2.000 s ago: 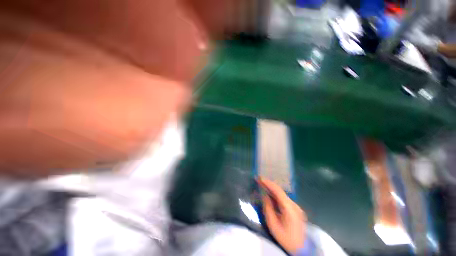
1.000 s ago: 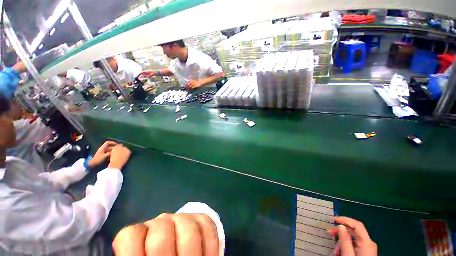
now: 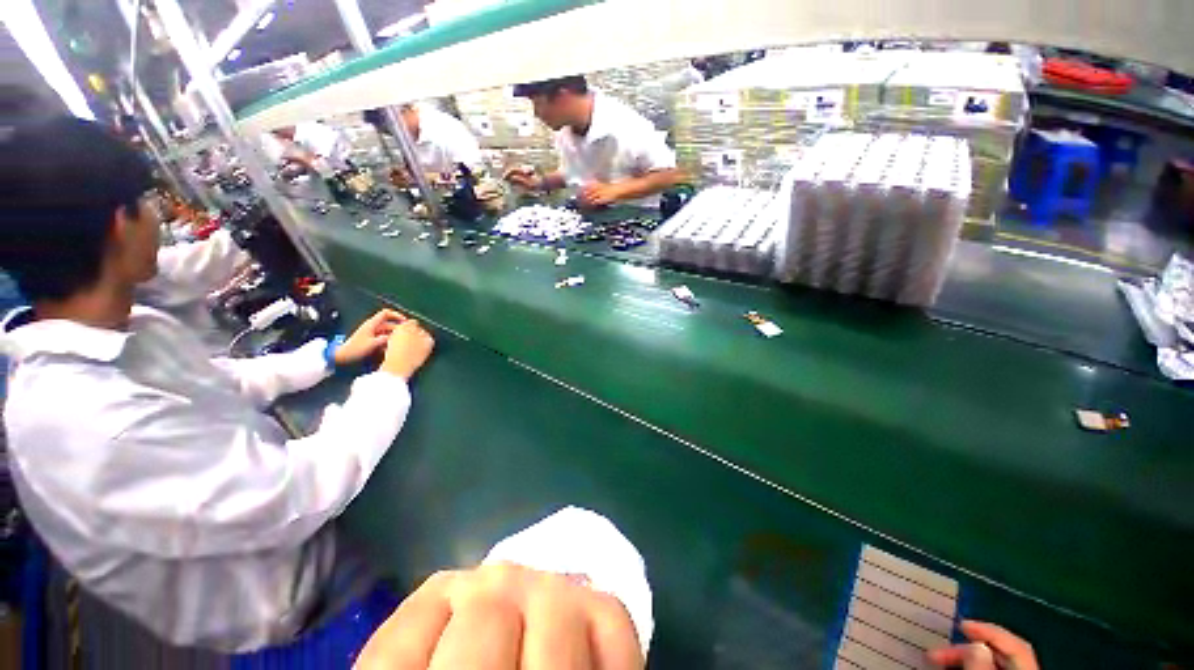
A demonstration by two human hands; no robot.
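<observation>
My left hand (image 3: 504, 626) is large and close to the camera at the bottom centre, cut off by the bottom edge. Its fingers are curled, with a white cuff behind; its palm side is hidden. My right hand (image 3: 991, 649) is at the bottom right, also cut off. Its bent fingers are at the right side of a tan-grey strip sheet (image 3: 900, 610) with dark cross lines and blue edges. I cannot tell if it holds anything. The sheet lies on the dark green bench, its lower end out of view.
A green belt (image 3: 615, 327) runs across beyond the bench, carrying small modules (image 3: 1101, 420). White stacked trays (image 3: 875, 216) stand across it, with a crumpled plastic bag (image 3: 1169, 314) farther right. A person in white (image 3: 197, 445) works close on the left; others sit across the belt.
The view has swung left, so the belt, trays and strip sheet appear farther right and more of the left neighbour shows. The orange-red sheet has left the view. My left hand remains close to the camera.
</observation>
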